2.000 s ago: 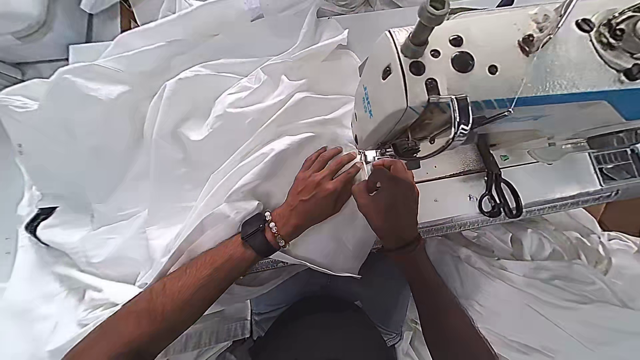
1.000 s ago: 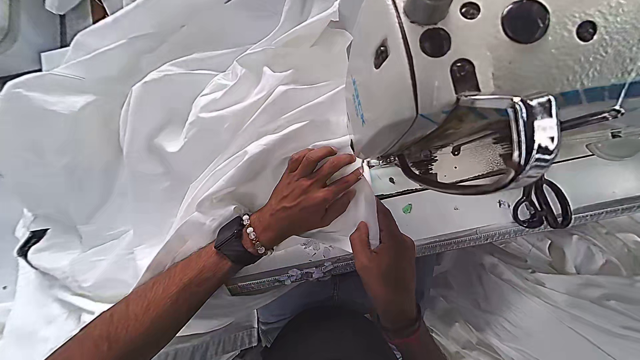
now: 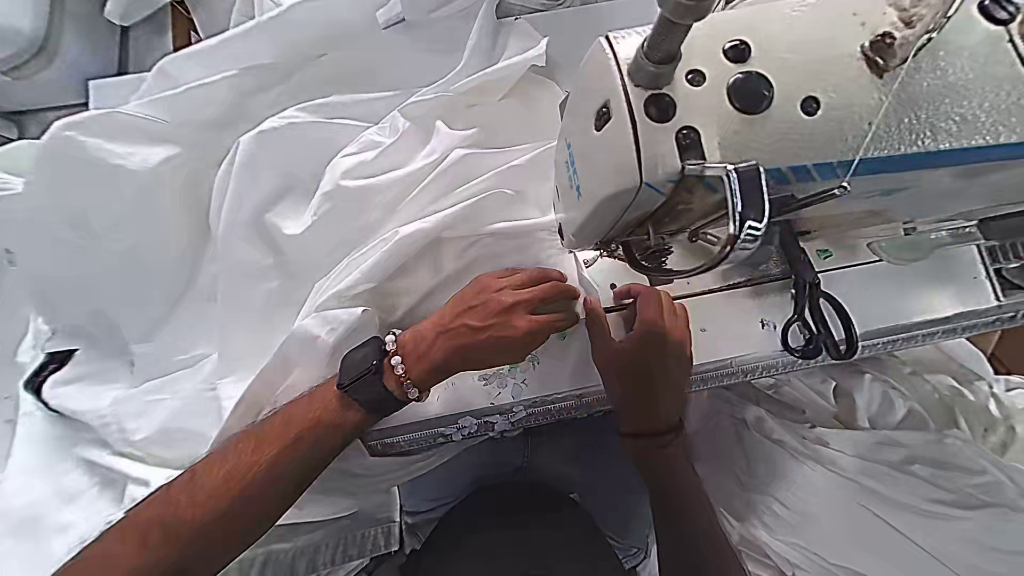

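White fabric (image 3: pixel 384 200) lies in loose folds left of an industrial sewing machine (image 3: pixel 720 120), its edge running under the needle area. My left hand (image 3: pixel 504 316), with a watch and a beaded bracelet at the wrist, grips the fabric edge with curled fingers just below the presser foot (image 3: pixel 590 258). Close on its right, my right hand (image 3: pixel 644 344) has thumb and fingers apart beside the same edge; the thumb is at the fabric, and whether it pinches it cannot be told. The needle itself is hidden.
Black-handled scissors (image 3: pixel 818 320) lie on the machine bed to the right. A measuring tape (image 3: pixel 768 366) runs along the table's front edge, with small scraps (image 3: pixel 488 422) on it. More white fabric (image 3: pixel 848 456) hangs at the lower right. A thread guard stands by the needle.
The left hand has gone from lying flat on the fabric to curled fingers at its edge. The right hand has moved up toward the needle area since one second ago. The view has shifted.
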